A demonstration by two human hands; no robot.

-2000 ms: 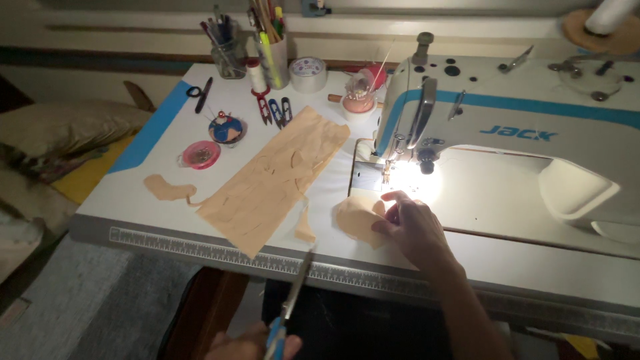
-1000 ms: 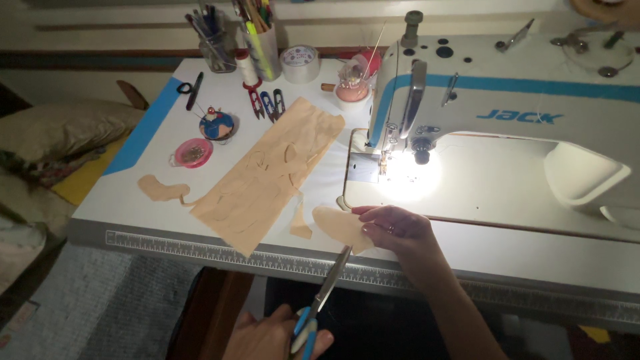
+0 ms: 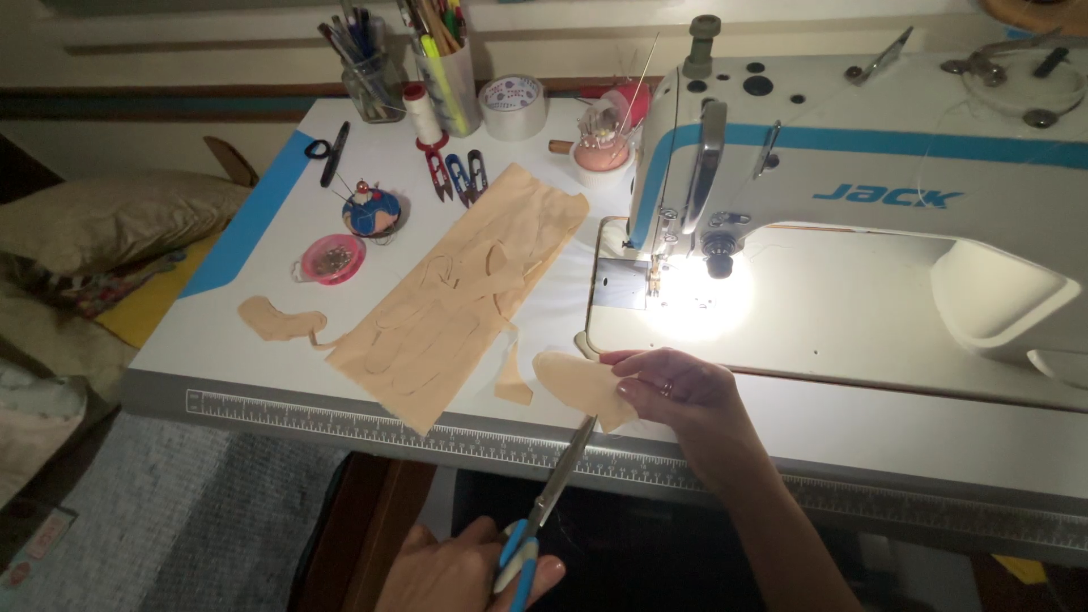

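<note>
My left hand (image 3: pixel 472 565), low in the head view, grips the blue-and-white handles of fabric scissors (image 3: pixel 557 484). The scissors point up and right, their tip at the lower edge of a small rounded piece of beige fabric (image 3: pixel 574 381). My right hand (image 3: pixel 671 387) pinches this piece at its right end, near the table's front edge. To the left lies a long beige fabric strip (image 3: pixel 442 297) with curved outlines and cuts. A narrow scrap (image 3: pixel 514 378) rests beside it, and a curved scrap (image 3: pixel 276 321) lies farther left.
A Jack sewing machine (image 3: pixel 850 183) with its lamp lit stands at right. Behind the strip are thread snips (image 3: pixel 459 177), a thread spool (image 3: pixel 422 115), tape (image 3: pixel 512 106), pen holders (image 3: pixel 446 89) and a pincushion (image 3: pixel 602 153). A pink pin dish (image 3: pixel 333 259) sits at left.
The rounded piece, flat by the machine two seconds ago, has been lifted and shifted left by my right hand. My left hand has brought the scissors right, from near the narrow scrap to this piece.
</note>
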